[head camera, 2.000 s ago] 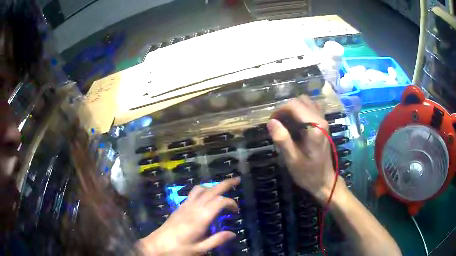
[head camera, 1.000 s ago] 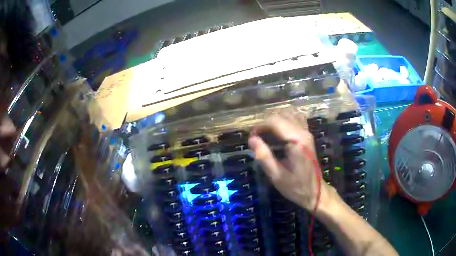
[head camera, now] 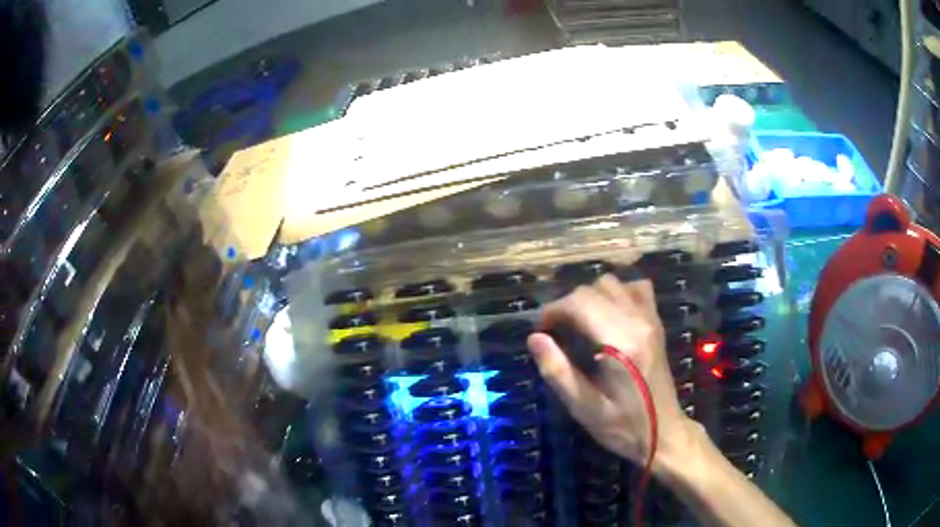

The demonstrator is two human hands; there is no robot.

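A large clear blister tray point(head camera: 454, 252) holds columns of black oval components point(head camera: 425, 290) with shiny metal tips. My right hand point(head camera: 610, 360) is over the upper middle-right of the tray, fingers closed around a test probe, mostly hidden by the hand. A red test lead point(head camera: 647, 412) leaves the probe's rear and curves down over my wrist. Blue light point(head camera: 443, 396) and small red lights point(head camera: 708, 350) show through the tray. A yellow strip point(head camera: 376, 329) shows at its upper left. My left hand is not in view.
Cardboard sheets point(head camera: 258, 190), partly glare-white, lie behind the tray. Stacked clear trays point(head camera: 113, 309) stand at left. A blue bin point(head camera: 814, 209) with white items is at upper right. A red fan point(head camera: 876, 335) with a white cord stands at right.
My left hand was over the tray two seconds ago and has left the picture. My right hand has moved lower over the tray. Red lights now show through the tray at right.
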